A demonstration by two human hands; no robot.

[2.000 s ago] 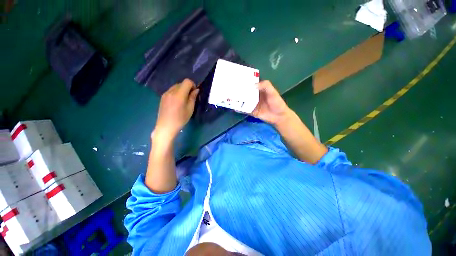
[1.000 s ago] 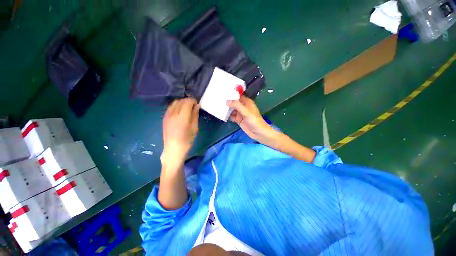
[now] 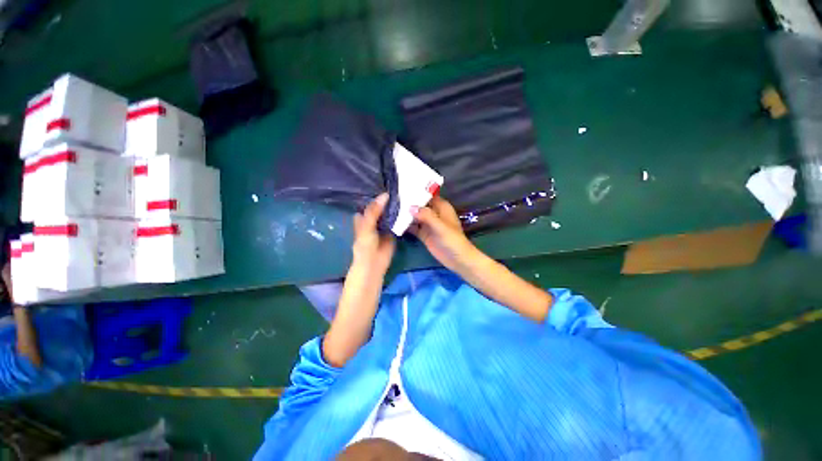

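A white product box (image 3: 414, 185) with a red patch sits partly inside the mouth of a dark poly mailer (image 3: 335, 160). The mailer fans out to the left over the bench. My left hand (image 3: 372, 230) grips the mailer's edge beside the box. My right hand (image 3: 439, 227) holds the box's outer end, with fingers near the red patch. The inner part of the box is hidden in the mailer. A stack of empty mailers (image 3: 478, 144) lies flat to the right, its speckled shiny edge towards me.
Stacked white boxes (image 3: 176, 185) stand at the bench's left. A dark packed mailer (image 3: 225, 72) lies behind them. A white scrap (image 3: 772, 191) and a cardboard piece (image 3: 694, 248) are at the right. Another person's arm (image 3: 25, 338) and a blue stool (image 3: 140, 335) show at lower left.
The box has gone partly into the opened mailer, which was lifted off the flat stack and swung left. The view has turned and shifted, showing more of the box stack and a person at left.
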